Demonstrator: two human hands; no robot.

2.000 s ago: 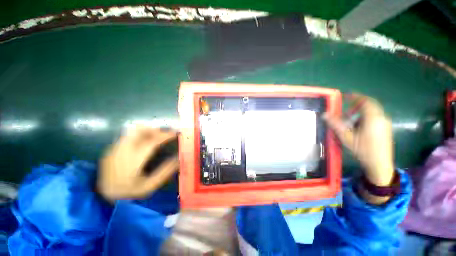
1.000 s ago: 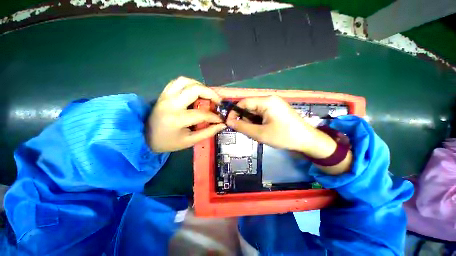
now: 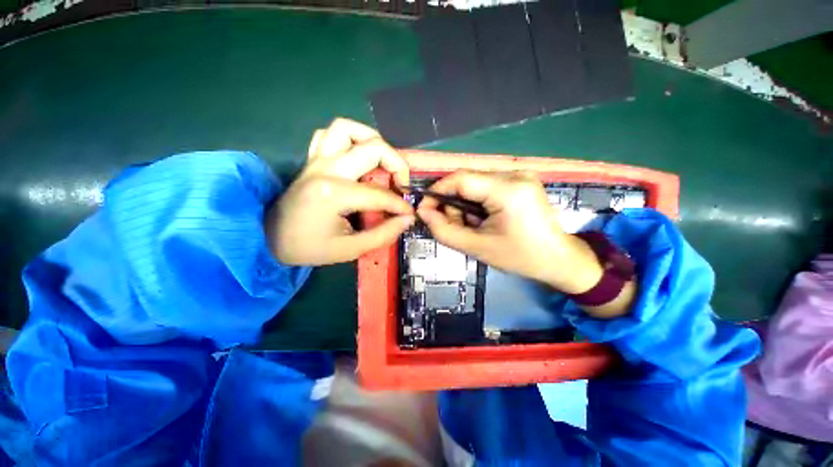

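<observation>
The tablet assembly (image 3: pixel 443 296) lies open inside the red-orange foam tray (image 3: pixel 374 310). Its mainboard shows silver-grey patches at the left, and a large grey plate (image 3: pixel 521 301) fills the part to the right. My right hand (image 3: pixel 511 219) holds the black tweezers (image 3: pixel 457 202) over the tablet's upper left corner. My left hand (image 3: pixel 342 196) reaches over the tray's upper left corner, its thumb and fingertips close together beside the tweezers' tip. The fingertips hide that corner, and I cannot tell whether the left hand pinches a small piece.
Black adhesive sheets (image 3: pixel 511 68) with pale dividing lines lie on the green bench (image 3: pixel 210 91) beyond the tray. The bench's chipped edge (image 3: pixel 731 73) and a grey bar (image 3: pixel 763 32) are at the upper right. A person's pink sleeve (image 3: pixel 799 365) is at the right edge.
Both hands have come from the tray's two sides to the tablet's upper left corner, with the tweezers now clearly in the right. In the last second they barely moved. The view has shifted slightly.
</observation>
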